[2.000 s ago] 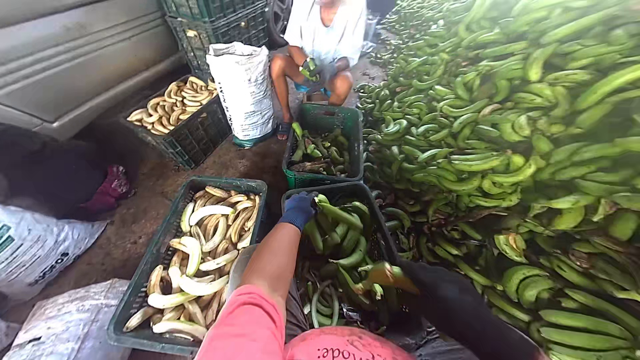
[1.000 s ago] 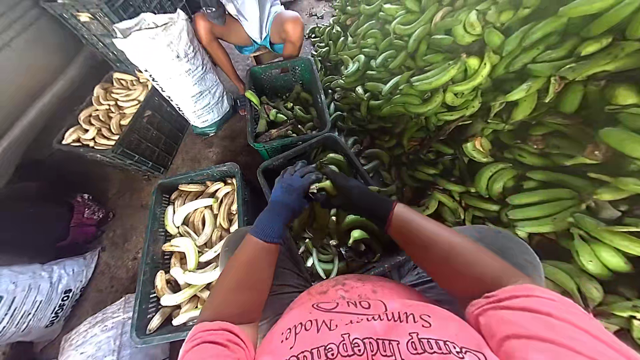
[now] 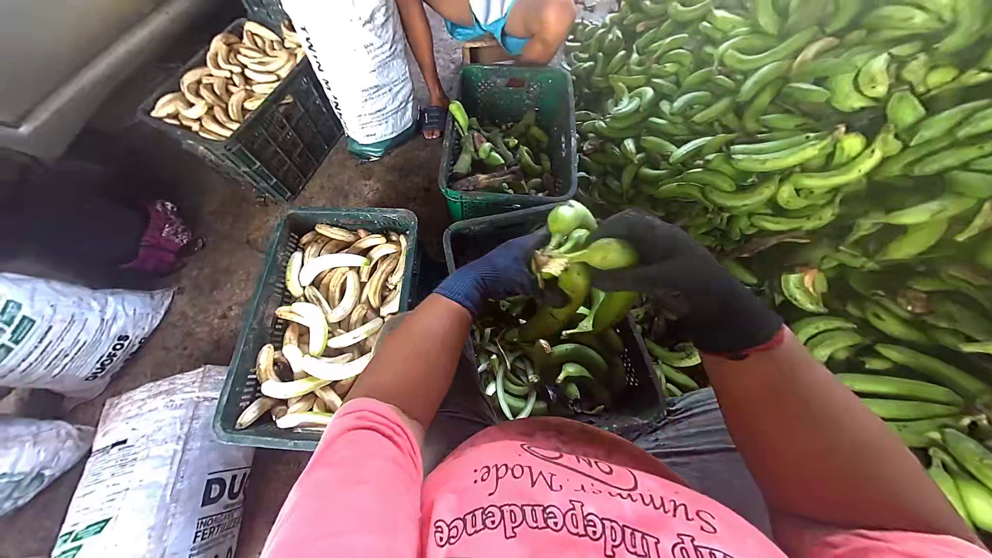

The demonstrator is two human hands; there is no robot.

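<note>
My left hand [image 3: 504, 271], in a blue knit glove, is closed at the stem end of a small bunch of green plantains [image 3: 577, 248]. My right hand [image 3: 682, 275], in a black glove, grips the same bunch from the right; its fingertips are partly hidden. The bunch is held above a dark plastic crate [image 3: 457, 232] between my legs, which holds green plantains and peel strips [image 3: 511, 384]. To the left, a green crate [image 3: 232, 403] is filled with peeled plantains [image 3: 333, 287]. Whether a blade is in either hand cannot be told.
A large heap of green plantains [image 3: 775, 155] covers the right side. Ahead stands a green crate [image 3: 508, 203] with plantain pieces, before a seated person [image 3: 535, 23]. Another crate [image 3: 271, 143] of peeled plantains and a white sack [image 3: 360, 70] are at upper left. More sacks [image 3: 155, 457] lie at lower left.
Two seconds ago my right hand was out to the right, apart from my left; now both hands are together on a bunch above the crate. The view has tilted down.
</note>
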